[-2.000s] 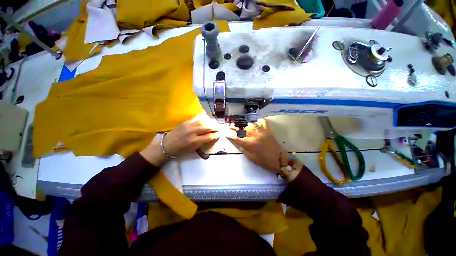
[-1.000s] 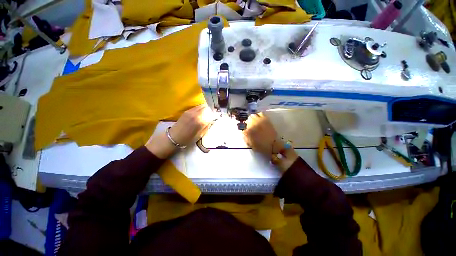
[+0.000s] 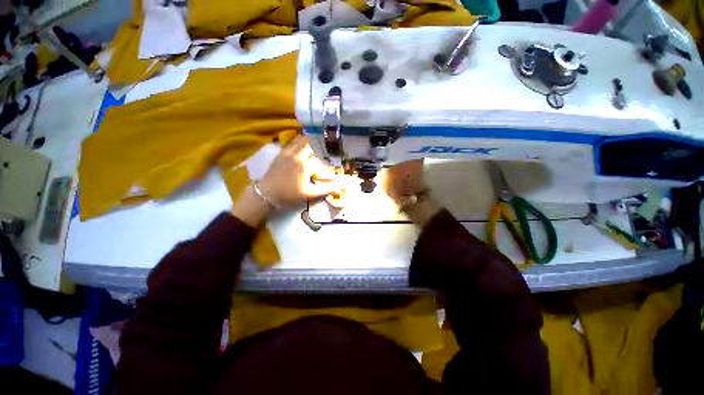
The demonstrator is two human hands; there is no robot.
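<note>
A large mustard-yellow garment panel (image 3: 185,116) lies on the table left of the white sewing machine head (image 3: 463,100). A yellow strip (image 3: 264,245) hangs down from under my left wrist. My left hand (image 3: 287,179) is at the panel's right end, left of the presser foot (image 3: 368,185), with fingers bent on cloth in the lamp glare. A pale piece (image 3: 323,208) shows below its fingertips. My right hand (image 3: 404,185) is just right of the presser foot, blurred and partly under the machine head; what its fingers touch is not clear.
Scissors with yellow and green handles (image 3: 523,227) lie right of my right hand. Small snips (image 3: 611,230) lie further right. Yellow and white cut pieces (image 3: 247,17) are piled behind the table. More yellow cloth (image 3: 617,332) is below the front edge. A blue basket (image 3: 91,339) is lower left.
The panel has shifted up and bunched near my left hand. My left hand has moved up slightly. My right hand has moved in behind the presser foot area. The strip has shifted left and up.
</note>
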